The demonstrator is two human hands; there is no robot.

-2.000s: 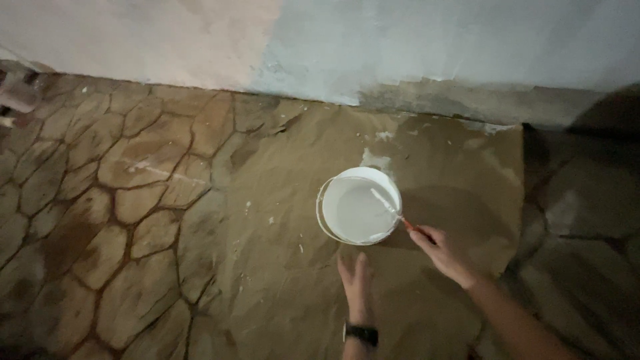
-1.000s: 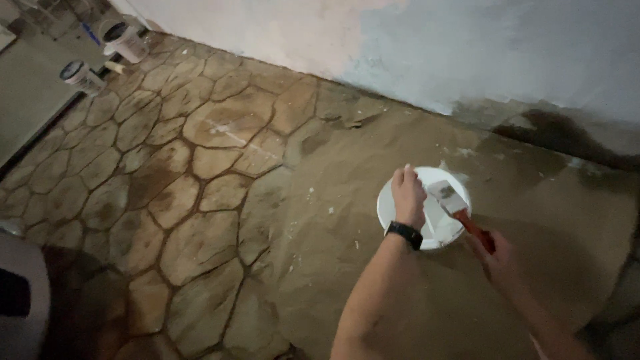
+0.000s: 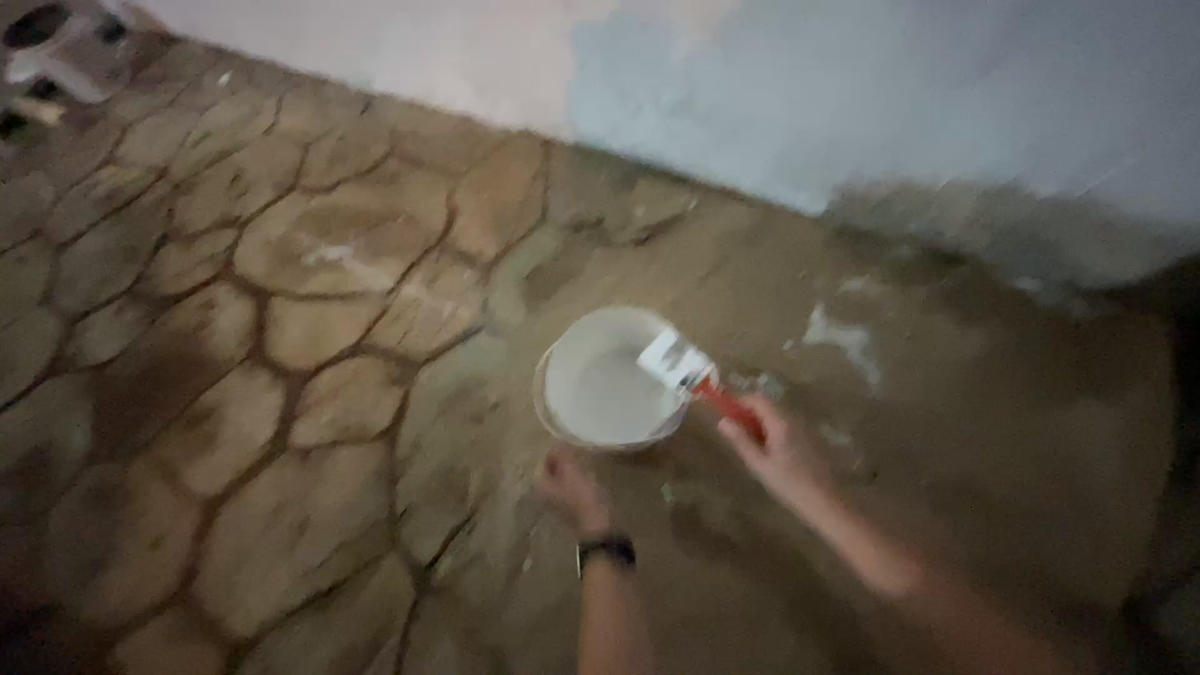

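A round white bucket (image 3: pixel 614 380) with white paint inside is near the middle of the view, over brown sheeting. My right hand (image 3: pixel 773 441) grips the red handle of a flat paintbrush (image 3: pixel 722 398); its paint-coated bristles lie over the bucket's right rim. My left hand (image 3: pixel 572 492), with a dark band on the wrist, is at the bucket's lower left edge, its fingers curled. Blur hides whether it holds the rim or the wire handle.
Brown sheeting (image 3: pixel 984 450) spattered with white paint covers the floor along the wall (image 3: pixel 844 84), which is pinkish at left and grey-blue at right. Irregular paving stones (image 3: pixel 323 328) spread to the left. Blurred containers (image 3: pixel 70 56) stand at the top left.
My left hand, over the bucket's opening one second ago, is now at its near left edge. The brush remains in my right hand at the bucket's right side. The view has shifted.
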